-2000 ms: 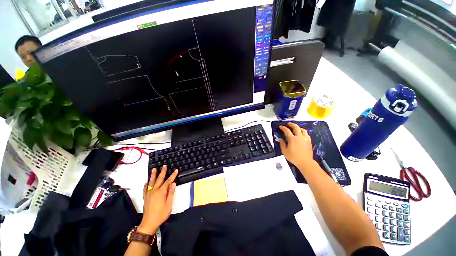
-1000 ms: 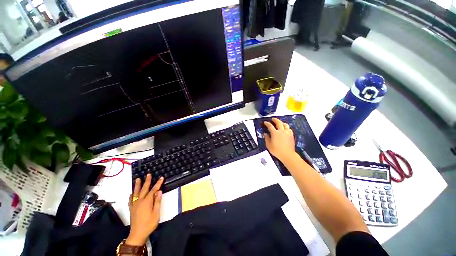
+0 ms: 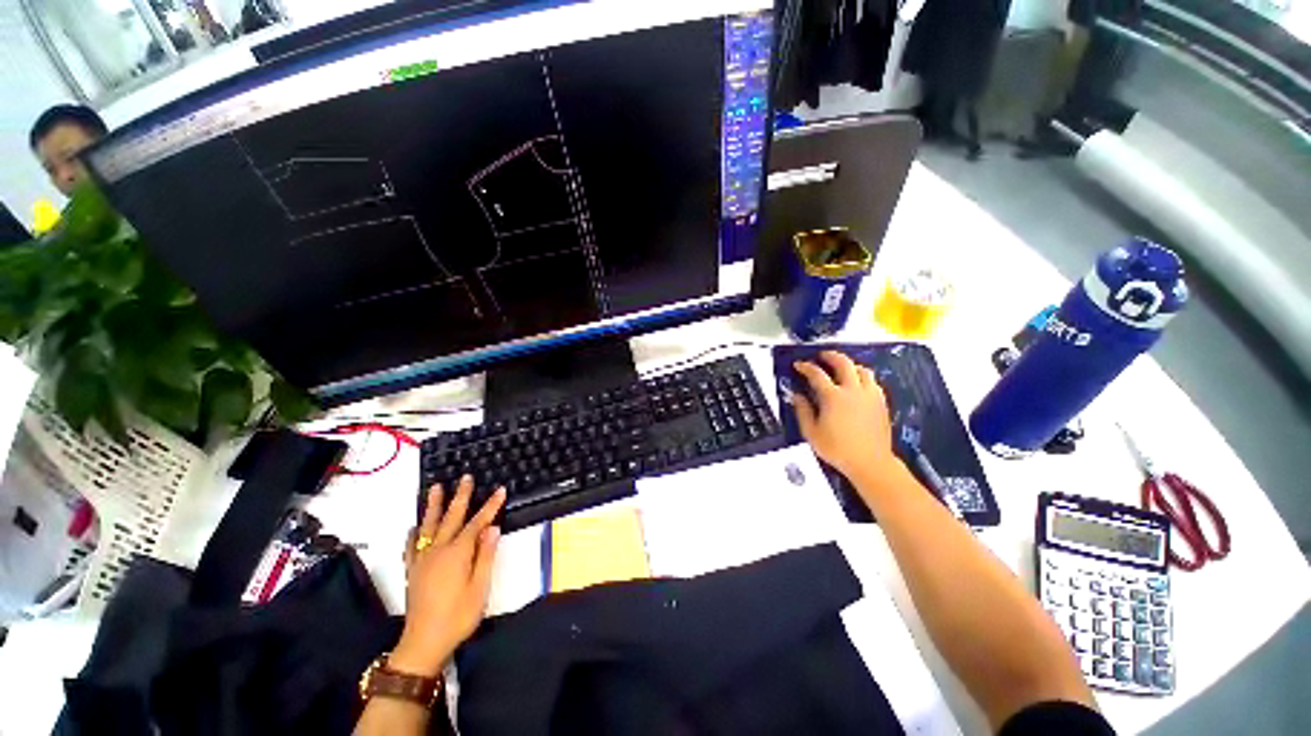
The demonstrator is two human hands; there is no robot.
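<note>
My left hand point(image 3: 452, 564) rests with spread fingers on the left end of the black keyboard point(image 3: 604, 439). My right hand point(image 3: 845, 413) lies curved over the dark mouse pad point(image 3: 935, 431); the mouse under it is hidden, apart from a dark bit at the fingertips. The monitor point(image 3: 417, 201) shows thin white outlines of pattern pieces on black, with coloured icons at its right edge. The black sample garment point(image 3: 676, 647) lies flat across the desk front, partly beside my left wrist. A yellow-brown piece of paper point(image 3: 600, 549) lies between keyboard and garment.
At the right stand a blue bottle point(image 3: 1078, 350), a calculator point(image 3: 1107, 590) and red-handled scissors point(image 3: 1190, 518). A dark blue tin point(image 3: 825, 285) and yellow tape roll point(image 3: 914, 304) are behind the pad. A plant point(image 3: 130, 309) and white basket point(image 3: 122, 503) are left. A person's head shows behind the monitor.
The camera view swung right and back. On screen, the right-hand outline changed: a red curve is gone and a fuller armhole and shoulder outline shows. Both hands stay in place on the desk.
</note>
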